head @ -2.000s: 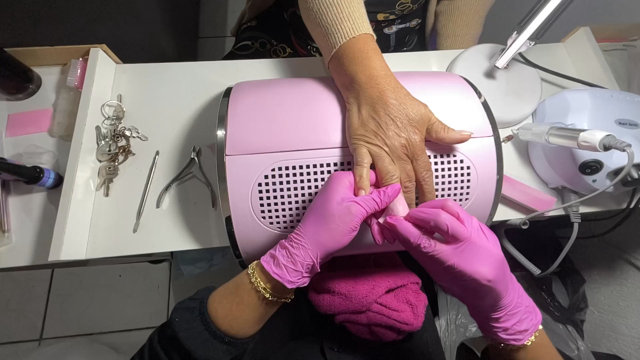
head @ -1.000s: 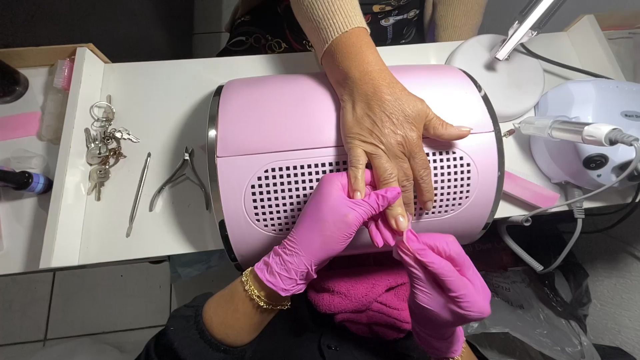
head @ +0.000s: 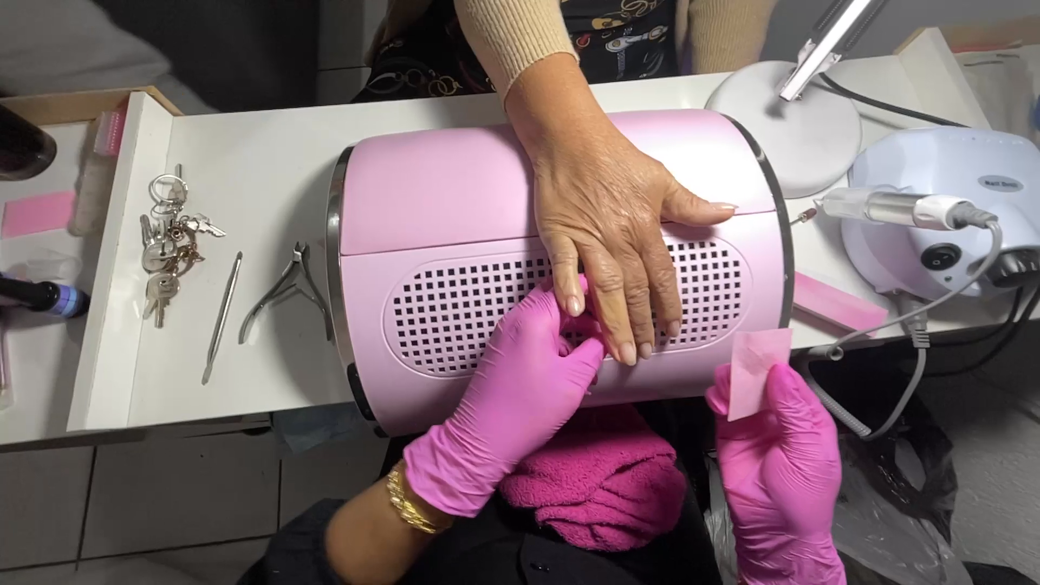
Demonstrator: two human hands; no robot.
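Note:
My left hand (head: 528, 374), in a pink glove, is under and beside the fingers of another person's hand (head: 605, 203); its fingertips are partly hidden, and whether it grips a finger I cannot tell. That other hand lies palm down across a pink nail dust collector (head: 439, 191) with square-holed grilles. My right hand (head: 780, 455), also gloved in pink, holds a small pale pink rectangular pad or piece of paper (head: 757, 370) between thumb and fingers, right of the collector's front edge.
On the white table (head: 219, 146) lie keys (head: 162, 252), a metal cuticle pusher (head: 221, 317) and cuticle nippers (head: 292, 284). Right of the collector are a pink block (head: 837, 302), a lamp base (head: 788, 130) and a corded nail drill machine (head: 926, 179). A magenta towel (head: 601, 487) lies below.
My right hand has moved right, away from the other person's fingertips, and the pink piece now shows plainly in it. My left hand stays near those fingers.

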